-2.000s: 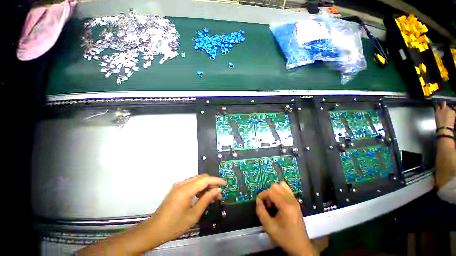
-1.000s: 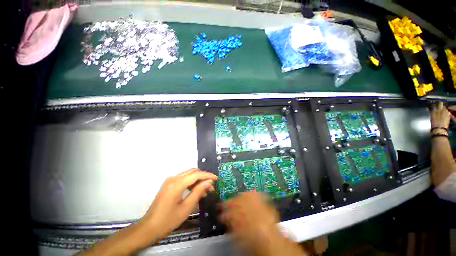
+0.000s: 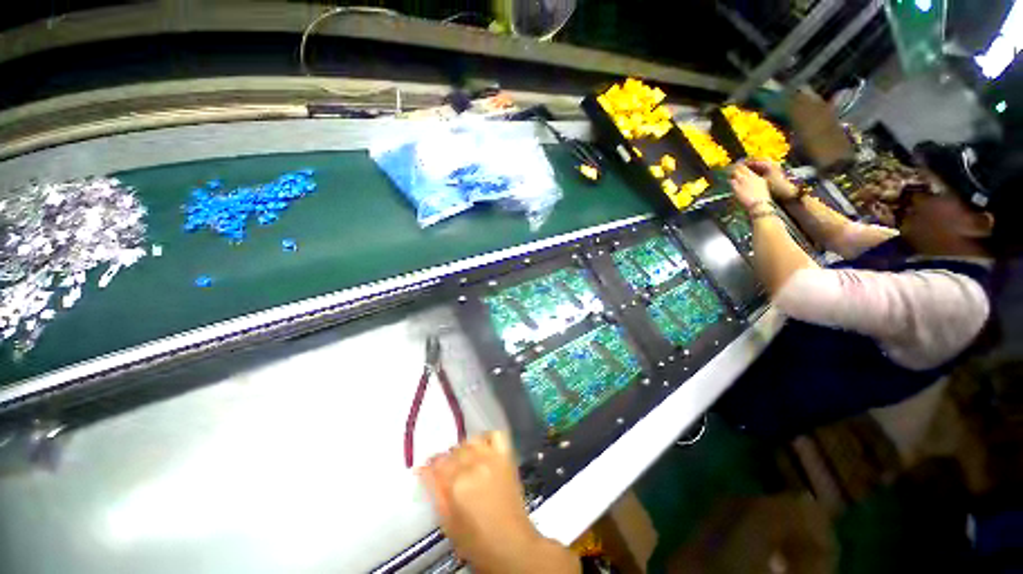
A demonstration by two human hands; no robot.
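Note:
Side cutters (image 3: 433,359) with red handles lie open on the shiny metal bed, jaws towards the shelf. My right hand (image 3: 477,482), slightly blurred, is at their handle ends, fingers curled; it overlaps one handle end, and I cannot tell whether it grips it. My left hand is out of the picture. Just right of the cutters, a black pallet (image 3: 494,359) holds two green boards, an upper one with white areas (image 3: 544,308) and a lower one (image 3: 581,379). A second pallet beyond holds two more boards (image 3: 687,312).
The green shelf (image 3: 348,247) bears a pale component pile (image 3: 67,241), a blue component pile (image 3: 241,205), a bag of blue components (image 3: 460,174) and black bins of yellow parts (image 3: 636,109). Another worker (image 3: 886,303) reaches over the line at right. A pale rail (image 3: 651,432) edges the near side.
The view has swung right and tilted. The side cutters now show on the metal bed. My right hand has left the near board's edge for the cutters; my left hand has gone out of view.

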